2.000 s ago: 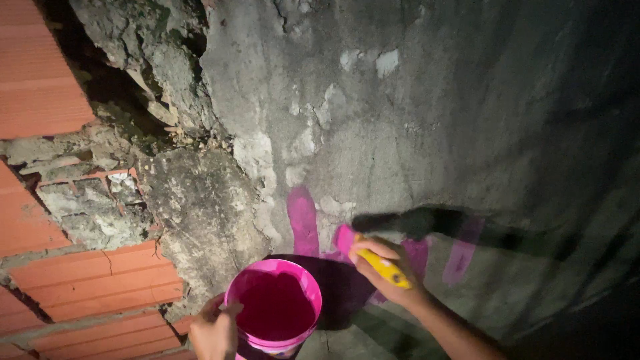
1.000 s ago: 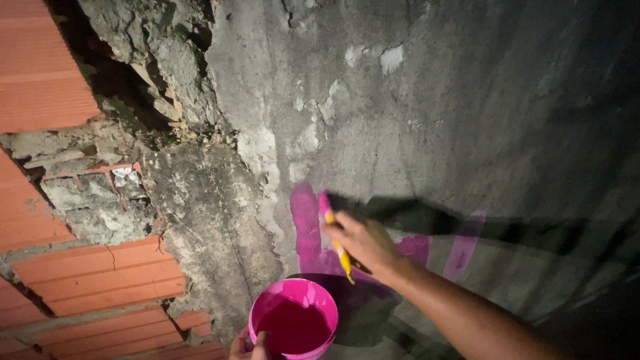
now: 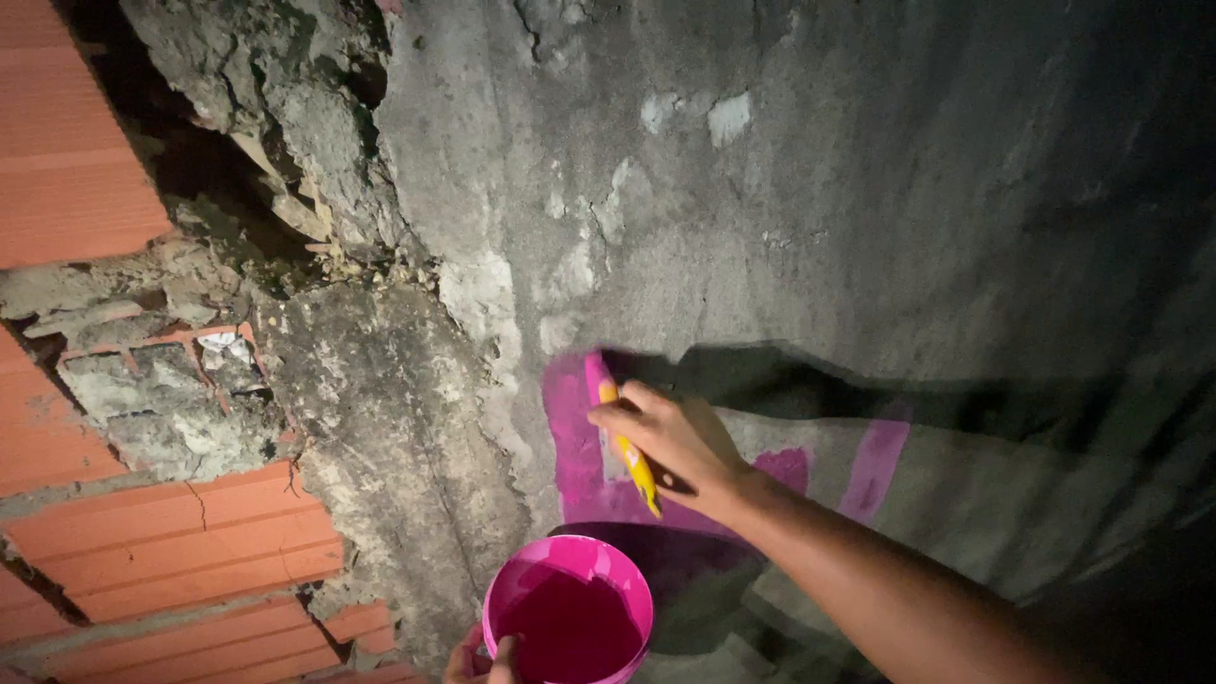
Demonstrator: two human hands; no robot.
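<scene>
My right hand grips a paintbrush by its yellow handle. The brush's pink-coated bristles touch the grey plastered wall at the top of a magenta painted patch. Below, at the bottom of the view, my left hand holds a pink bucket by its rim, thumb over the edge. Deep pink paint lies inside it. A separate pink stroke marks the wall to the right, partly beyond my forearm.
Orange hollow bricks with mortar joints run down the left side. Broken concrete and a dark gap lie between them and the plaster. Shadows of my arm and the bucket fall across the wall.
My right hand has moved left with the brush, from the wall right of the left painted stroke to that stroke's upper edge. The brush handle has turned steeper.
</scene>
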